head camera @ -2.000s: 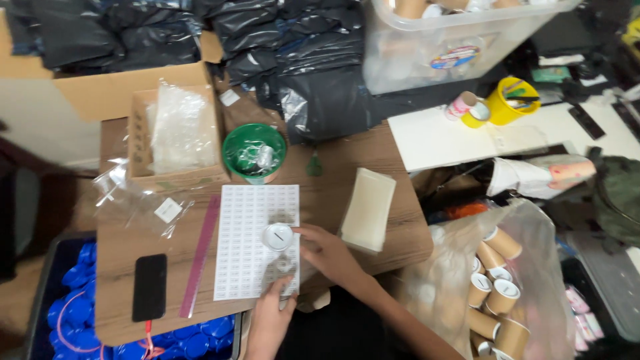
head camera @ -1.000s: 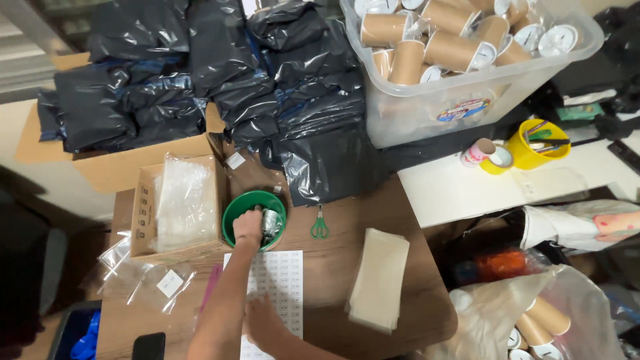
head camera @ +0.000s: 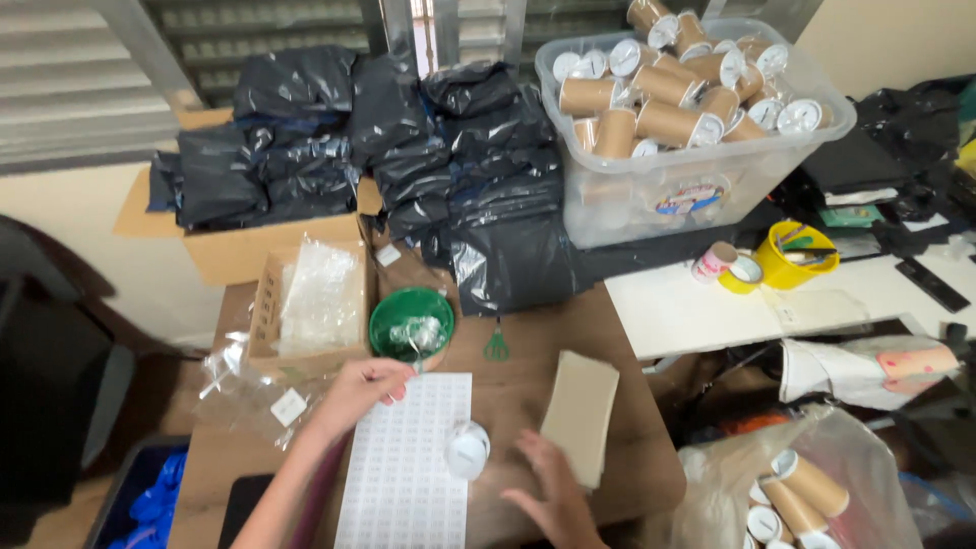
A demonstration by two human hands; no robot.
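Observation:
My left hand [head camera: 377,385] is at the rim of a green bowl [head camera: 412,324], its fingertips pinched on a small clear piece, perhaps plastic; clear crinkled material lies in the bowl. My right hand [head camera: 545,484] is spread, with nothing in it, just right of a white-topped round container [head camera: 467,451] that has a dark slot in its lid. That container stands on the right edge of a printed sheet of small labels [head camera: 404,465]. Beyond my right hand lies a stack of beige flat paper pieces [head camera: 581,415]. Green-handled scissors [head camera: 496,347] lie behind, partly under a black plastic package.
A cardboard box [head camera: 267,305] of clear bags stands at the left, near black plastic packages [head camera: 511,259]. A plastic bin [head camera: 648,191] at the back and a plastic bag [head camera: 709,503] at the lower right hold cardboard tubes. A yellow cup [head camera: 797,263] stands on the white table.
One second ago my left hand was inside the green bowl; now it is at the near rim. My right hand has moved right, off the label sheet. The view has tilted upward.

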